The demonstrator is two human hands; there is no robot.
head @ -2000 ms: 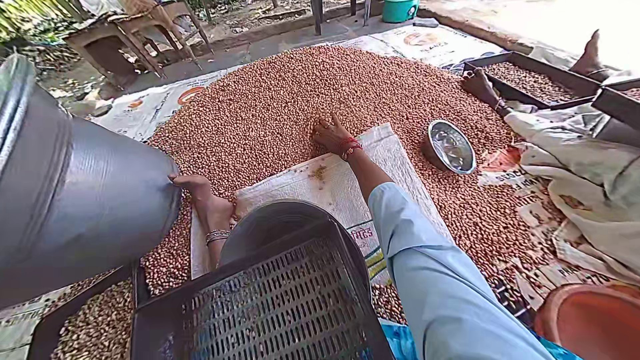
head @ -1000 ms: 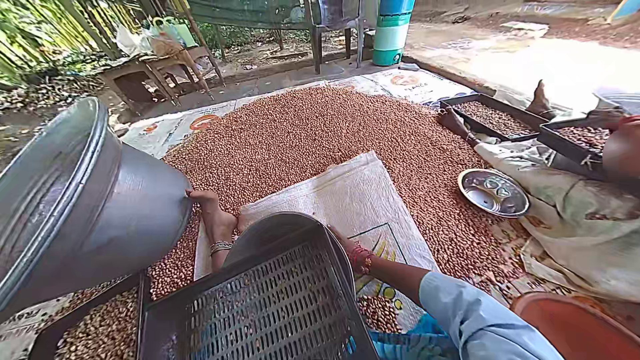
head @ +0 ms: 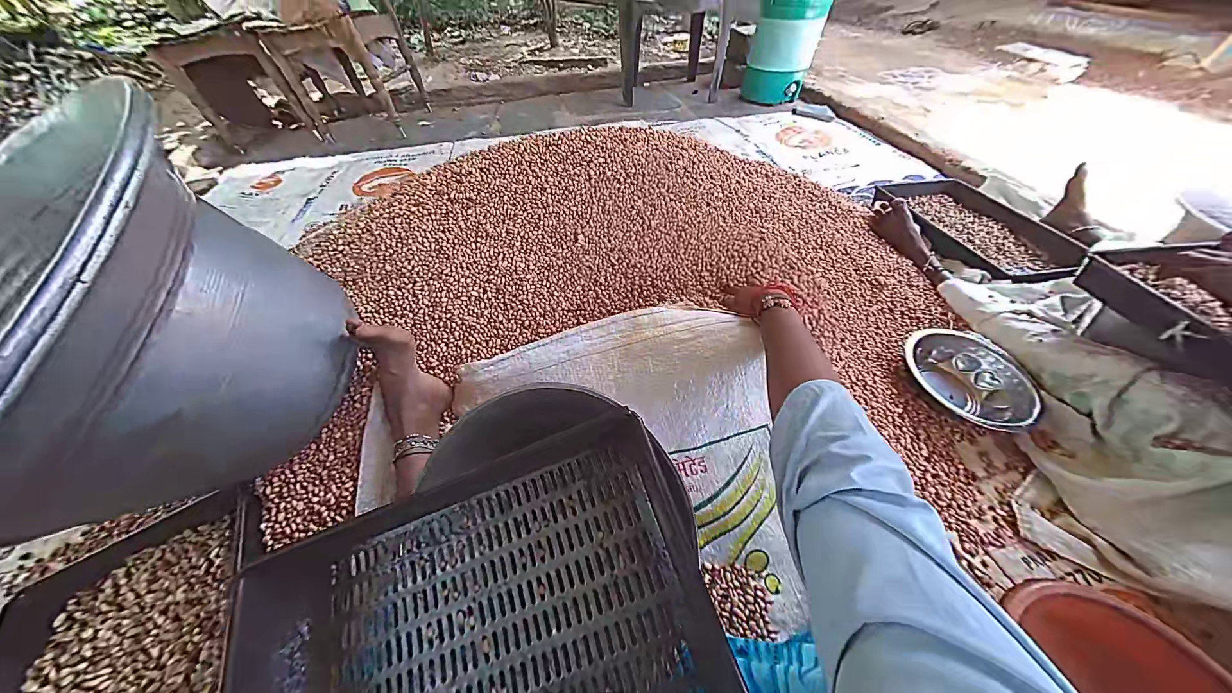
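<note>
My right hand (head: 756,300), with a red thread and bracelet at the wrist, lies at the upper right edge of a white woven sack (head: 626,371), against a large heap of reddish-brown nuts or beans (head: 577,221). Its fingers are partly hidden, so whether they grip the sack cannot be told. My left hand is out of view. Below the sack, a black slotted tray (head: 510,577) leans over a dark round vessel (head: 539,423). A few nuts lie on the sack's lower part.
A big metal pot (head: 221,337) tilts at left beside a bare foot (head: 404,385). A black tray of paler nuts (head: 135,616) is lower left. At right are a steel plate (head: 972,378), a reddish basin (head: 1107,635), and another person's hand (head: 900,231) at a black tray (head: 1001,231).
My right hand has moved from beside the slotted tray forward to the sack's upper right edge. The sack's far edge now lies lower and looks more rounded.
</note>
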